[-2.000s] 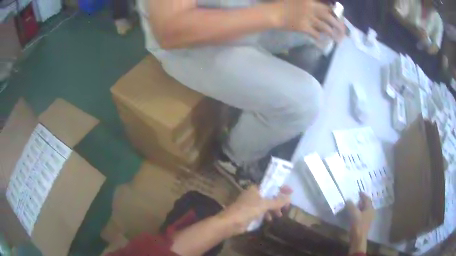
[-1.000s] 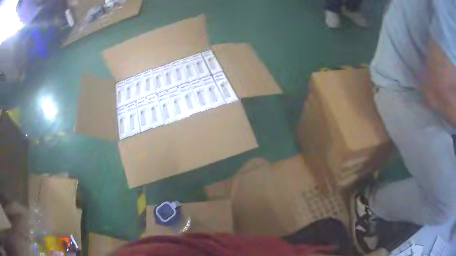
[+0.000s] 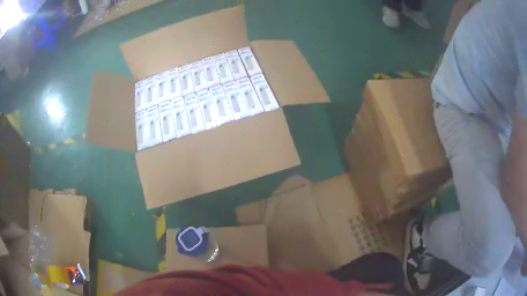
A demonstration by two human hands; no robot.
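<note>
Neither of my hands is in the picture; only my red sleeve or clothing shows along the bottom edge. An open shipping carton (image 3: pixel 216 165) stands on the green floor in front of me with its four brown flaps spread outward. White printed retail boxes (image 3: pixel 199 95) lie in it in two rows, faces up, filling the visible opening. A blue-and-white round item (image 3: pixel 192 240), perhaps a bottle or tape, is on cardboard below the carton.
A closed brown carton (image 3: pixel 404 136) stands at the right, beside a seated person in light grey trousers (image 3: pixel 477 202). Flattened cardboard (image 3: pixel 306 231) covers the floor below it. A white table corner (image 3: pixel 497 286) shows at the bottom right. Another person's feet (image 3: pixel 401 17) are at the top.
The view has swung left from the table to the floor carton. My hands, one holding a white box, were in view two seconds ago and are now out of the picture.
</note>
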